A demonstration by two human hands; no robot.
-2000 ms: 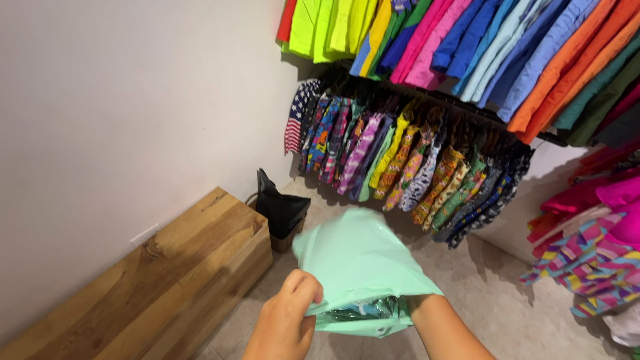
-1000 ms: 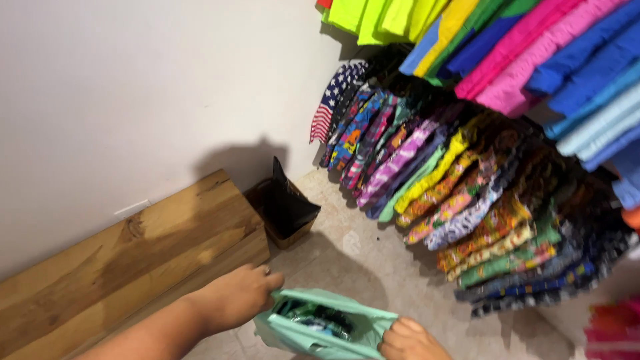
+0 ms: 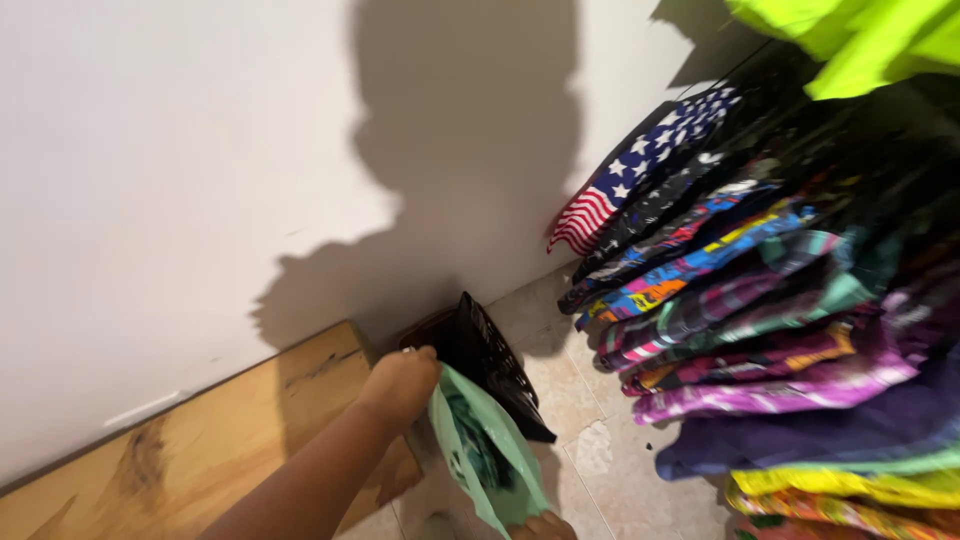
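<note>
A light green plastic bag (image 3: 491, 435) hangs between my hands at the bottom centre, its mouth spread. Inside it lies something dark green and patterned (image 3: 480, 450), blurred, perhaps folded fabric. My left hand (image 3: 405, 379) grips the upper left end of the rim, with a ring on one finger. At the bottom edge my right hand (image 3: 541, 527) pinches the other end of the rim; most of this hand is cut off by the frame.
A waste basket with a black liner (image 3: 480, 360) stands on the tiled floor (image 3: 592, 450) against the wall, just behind the bag. Left is a wooden bench (image 3: 225, 427). Patterned garments (image 3: 720, 300) hang at the right, below neon yellow ones (image 3: 862, 45).
The bag's mouth has turned from roughly level to steeply slanted, and my left hand is now beside the waste basket. The view has moved closer to the wall and basket.
</note>
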